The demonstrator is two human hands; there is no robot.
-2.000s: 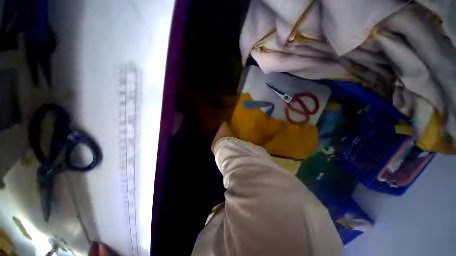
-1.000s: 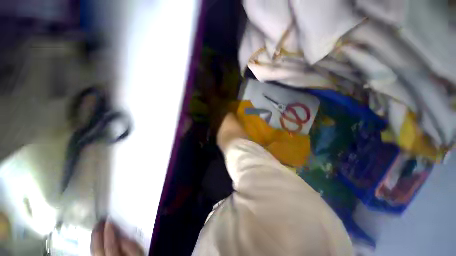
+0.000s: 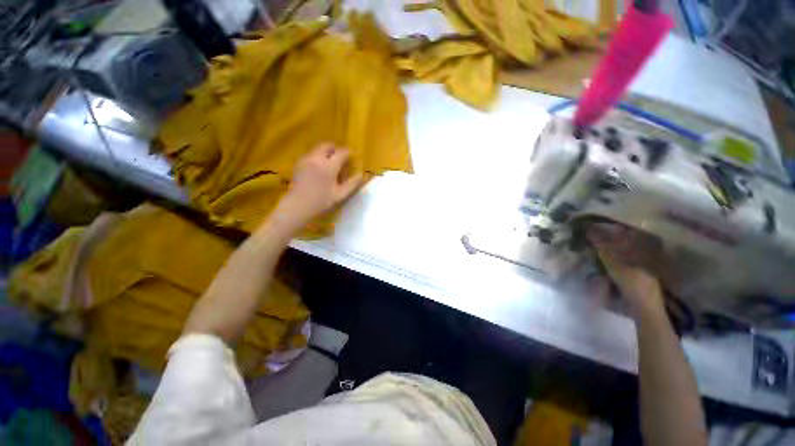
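My left hand (image 3: 324, 181) lies on the near right part of a large pile of mustard-yellow cloth (image 3: 279, 113) on the white table, fingers bent at its edge; whether it grips a piece I cannot tell. My right hand (image 3: 623, 248) is under the arm of the white sewing machine (image 3: 680, 205), right of the needle area, blurred and partly hidden by the machine head. What it holds, if anything, is hidden. A small strip (image 3: 471, 246) lies on the table left of the needle.
Narrower yellow pieces (image 3: 523, 35) lie at the back. A pink thread cone (image 3: 621, 65) stands above the machine. Yellow cloth (image 3: 148, 287) is heaped low on the left. A second machine (image 3: 148, 70) stands beyond the pile. Bobbin tray (image 3: 771, 361) is at the right end.
The view has swung left and up from the scissors card and baskets to the cloth pile and machine. My left hand is now on the pile, my right hand under the machine arm.
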